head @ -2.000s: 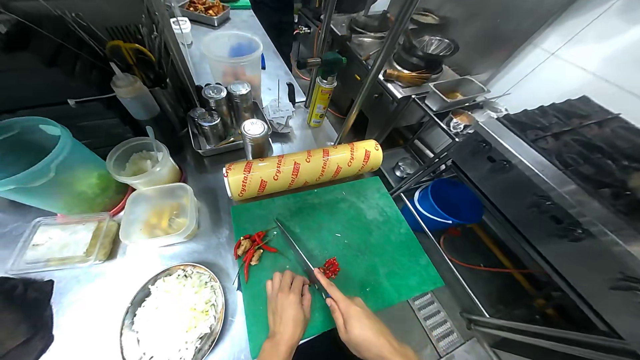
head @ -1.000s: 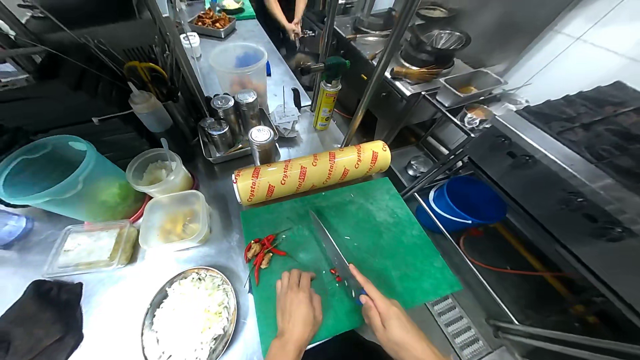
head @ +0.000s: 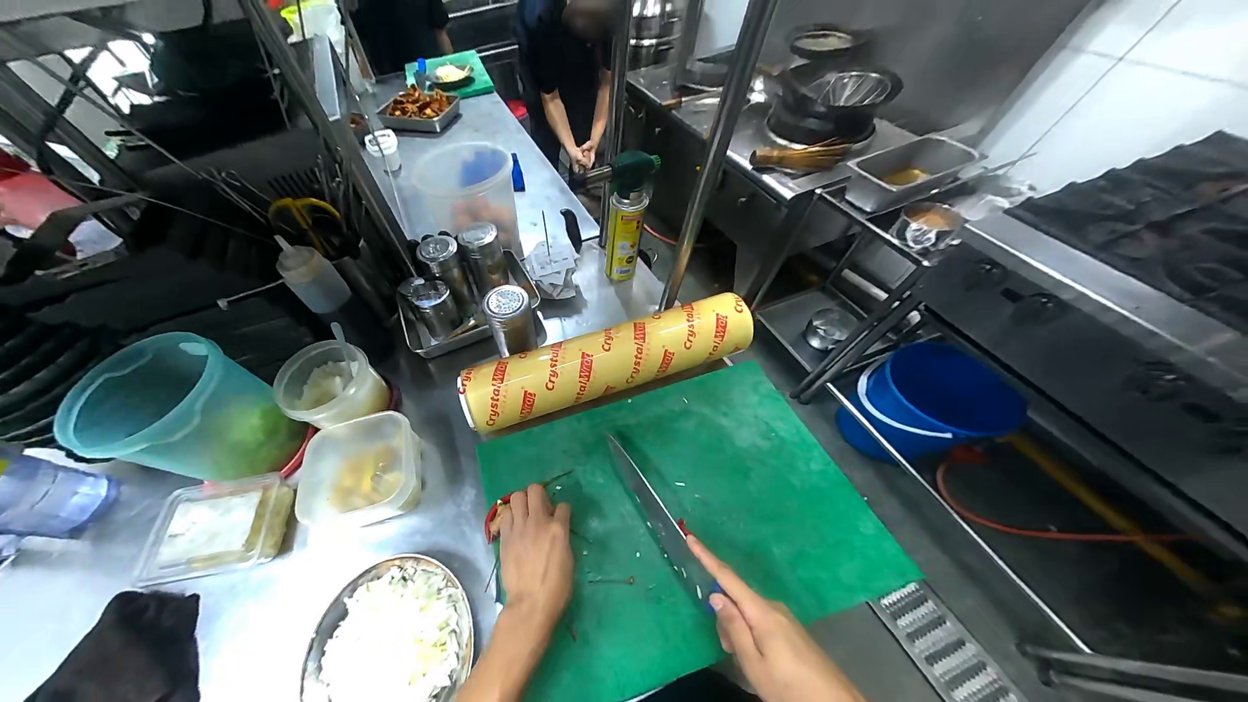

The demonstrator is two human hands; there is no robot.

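On the green cutting board (head: pixel 780 487), my right hand (head: pixel 756 624) grips the handle of a kitchen knife (head: pixel 655 512), its blade lying across the board and pointing up and left. A bit of red chili (head: pixel 682 526) shows beside the blade. My left hand (head: pixel 534 551) rests over the red chilies (head: pixel 492 517) at the board's left side and covers most of them; whether its fingers hold any is hidden. Beyond the board lies a yellow roll of cling film (head: pixel 609 361). A round metal bowl of chopped pale vegetable (head: pixel 390 634) stands to the left.
Plastic tubs (head: pixel 361 468), a teal container (head: pixel 146 409) and a black cloth (head: pixel 127 648) are at left. Shakers on a metal tray (head: pixel 439 341) and a blowtorch can (head: pixel 625 234) stand behind the roll. A blue bucket (head: pixel 936 400) is right, below. Another person (head: pixel 565 88) stands farther back.
My left hand has moved left, from the board beside the knife onto the chilies. The knife has shifted away from my left hand. The small heap of cut chili seen earlier no longer shows by the blade.
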